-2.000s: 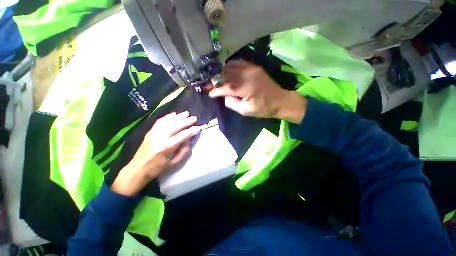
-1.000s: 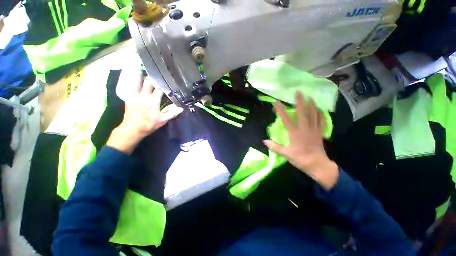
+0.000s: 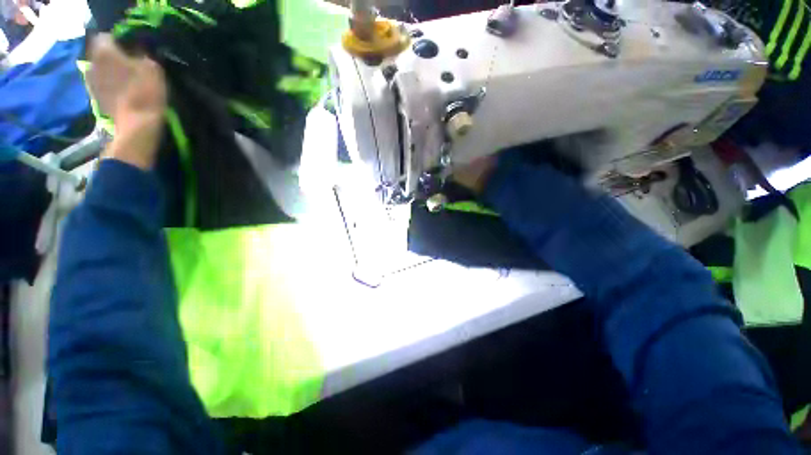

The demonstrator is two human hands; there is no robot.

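Observation:
The black garment with neon-green stripes point(image 3: 209, 178) is bunched and blurred at the upper left. My left hand point(image 3: 129, 89) is blurred at its left edge; its grip is unclear. My right hand point(image 3: 476, 171) is behind the needle area, under the machine arm, mostly hidden, so its grip is unclear. The sewing machine point(image 3: 551, 80) has blue JACK lettering. Its needle and presser foot point(image 3: 396, 191) stand over the bright white bed point(image 3: 391, 311). Black cloth point(image 3: 453, 240) lies right of the needle. A bright neon-green piece point(image 3: 240, 320) lies over the bed's left part.
Snips or scissors point(image 3: 694, 188) lie under the arm at the right. A pale green piece point(image 3: 769, 267) hangs at the right over dark cloth. Blue cloth point(image 3: 44, 98) is at the far upper left. Black fabric point(image 3: 462, 364) covers the area below the bed.
The garment has moved off the bed to the upper left, exposing the white surface. My left hand has moved up and left. My right hand has gone under the machine arm. The view has shifted.

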